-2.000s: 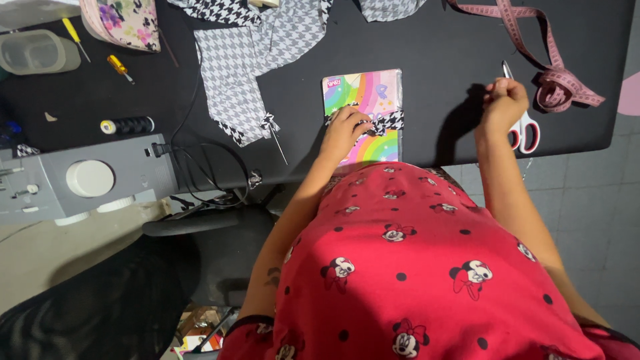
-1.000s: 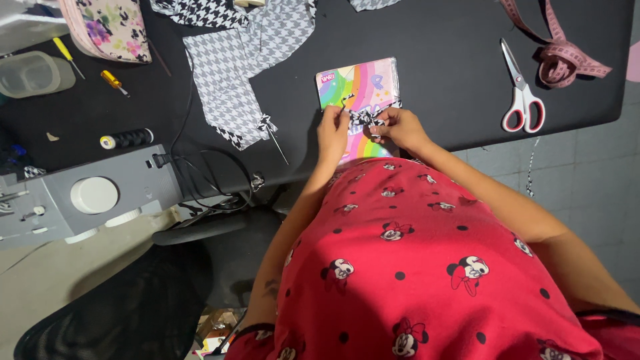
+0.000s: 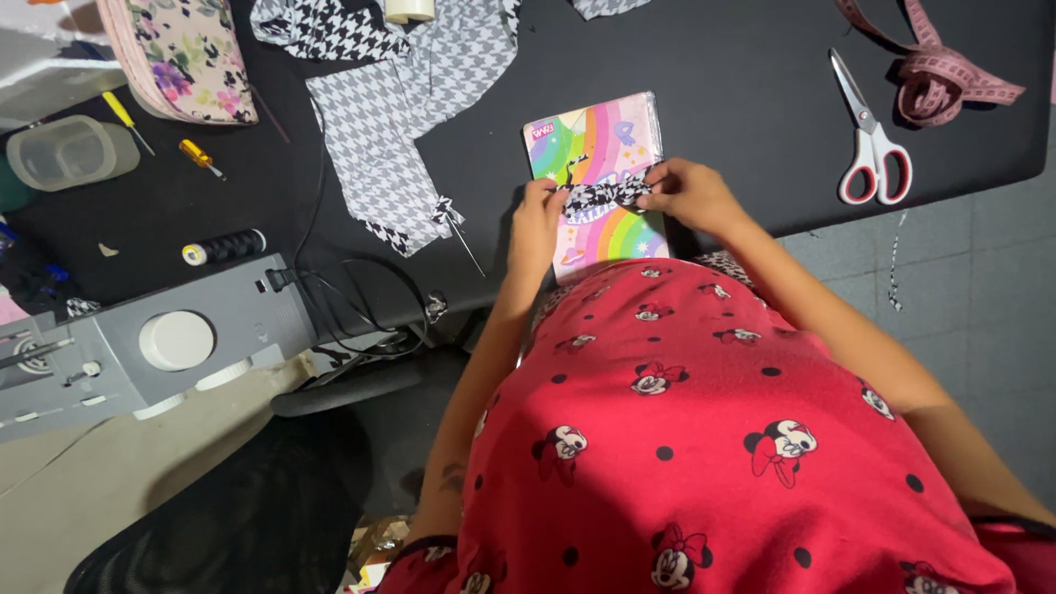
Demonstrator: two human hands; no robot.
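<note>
A small strip of black-and-white houndstooth fabric (image 3: 606, 195) lies gathered across a notebook with a rainbow cover (image 3: 615, 239) at the table's front edge. At the strip's left end my left hand (image 3: 538, 227) has its thumb and fingers closed on the fabric. My right hand (image 3: 691, 195) pinches the other end between thumb and fingers, over the notebook's right side. A bit of black-and-white scrap (image 3: 577, 165) rests on the cover just above the strip.
White-and-red scissors (image 3: 874, 157) and a pink measuring tape (image 3: 936, 87) lie at the right. Larger houndstooth pieces (image 3: 371, 140), a thread spool (image 3: 224, 247), screwdrivers (image 3: 198, 155) and a plastic container (image 3: 73, 153) are on the left, by a grey sewing machine (image 3: 206, 322).
Two seconds ago my right hand was at the scissors; it has let them go and moved left to the fabric strip. Both hands have since spread slightly apart along the strip.
</note>
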